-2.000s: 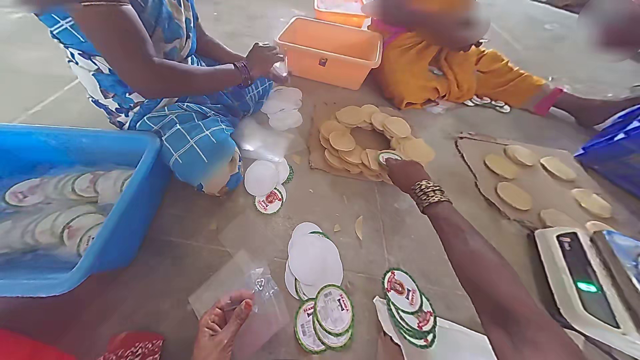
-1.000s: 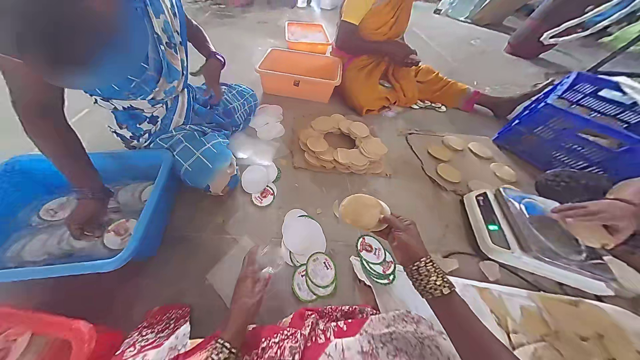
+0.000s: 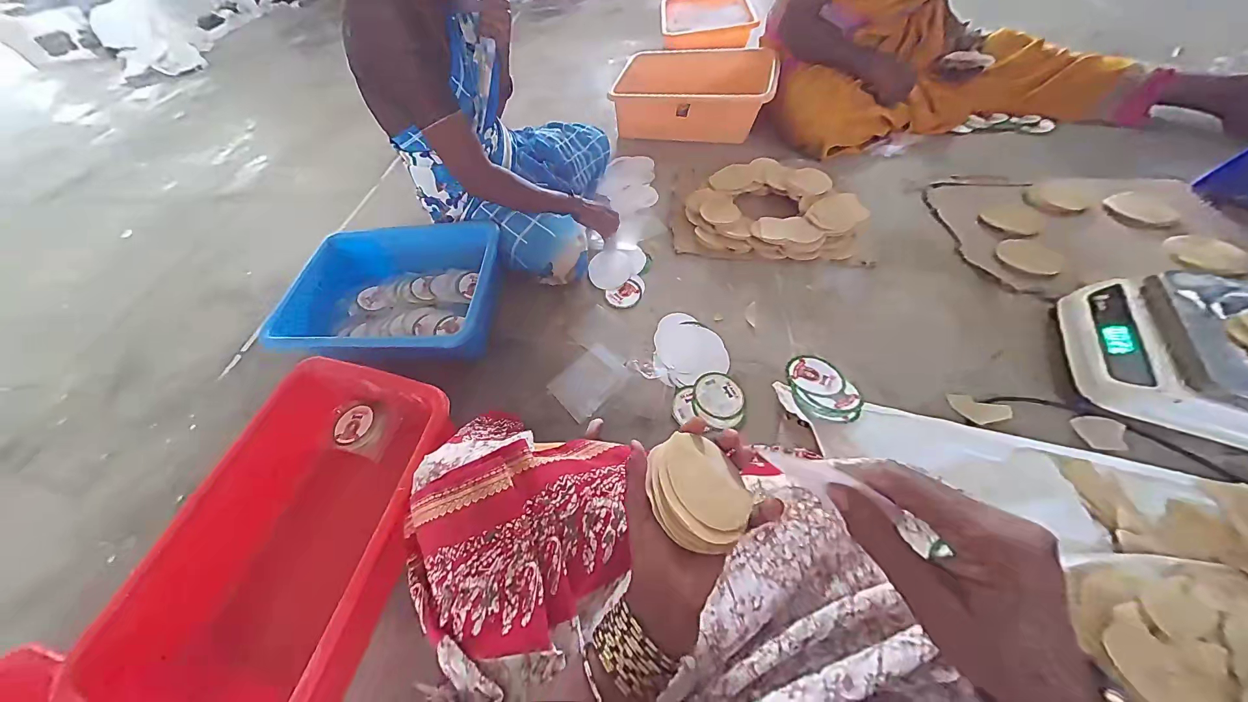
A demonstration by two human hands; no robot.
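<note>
My left hand (image 3: 673, 585), with gold bangles at the wrist, holds a small stack of thin round tan discs (image 3: 697, 492) over my lap, its fingertips around the edge. Blurred and close to the camera, my right hand (image 3: 960, 575) is to the right of the stack. A small white and green piece (image 3: 921, 536) shows by its fingers; whether they grip it, I cannot tell. Beyond my lap lie white paper discs (image 3: 690, 349), round printed labels (image 3: 720, 398), more green-edged labels (image 3: 824, 388) and a clear plastic pouch (image 3: 590, 380).
At left stand a red tray (image 3: 244, 546) with one packed label and a blue tub (image 3: 380, 341) of packets. A ring of tan discs (image 3: 770, 210) lies on cardboard. A digital scale (image 3: 1121, 341) is right. Two people sit ahead, one reaching toward white discs; orange bins (image 3: 692, 97) stand between.
The stack of tan discs, in my right hand a second ago, is now in my left hand over my lap. The person in blue has moved a hand from the blue tub to the white discs.
</note>
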